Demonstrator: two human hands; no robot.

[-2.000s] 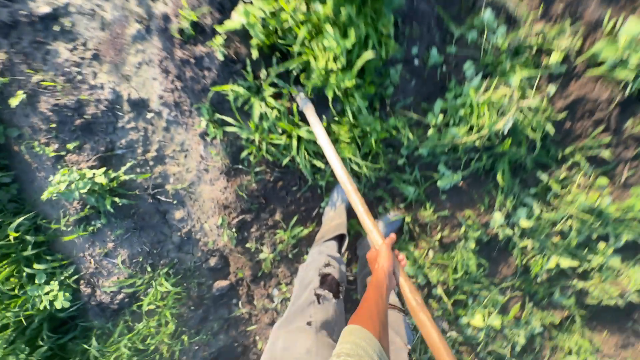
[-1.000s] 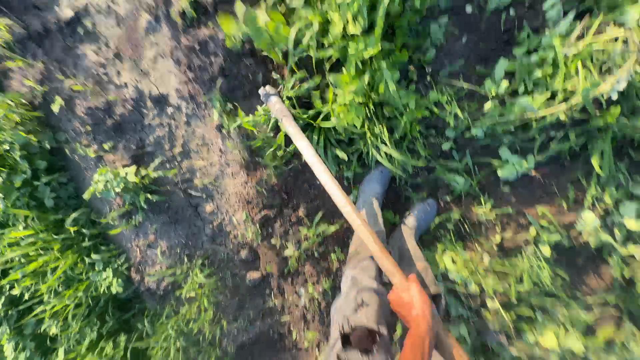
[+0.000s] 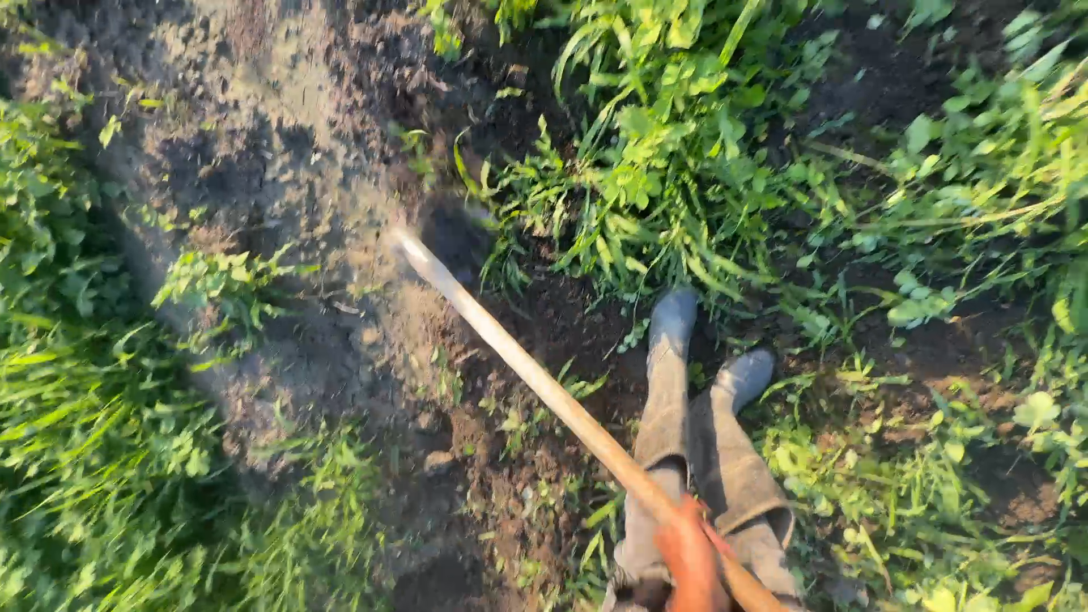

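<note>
My left hand [image 3: 690, 557] is closed around a long wooden tool handle [image 3: 544, 382], near the bottom edge of the view. From this hand the handle slants up and left over the soil, and its pale far end is blurred. A dark blurred shape [image 3: 459, 234] lies just right of that end; whether it is a blade or shadow I cannot tell. Leafy green weeds and grass [image 3: 646, 170] grow to the right of the handle's far end. My right hand is out of view.
Two greyish boots [image 3: 671, 327] with muddy, brownish upper parts stand on dark soil right of the handle. A strip of bare, lumpy earth [image 3: 323, 212] runs along the left. Dense grass [image 3: 93, 442] borders it at far left, and low weeds [image 3: 901, 459] spread at right.
The handle's far end has moved left, from beside the weed clump to over the bare soil. My left hand stays closed on the handle.
</note>
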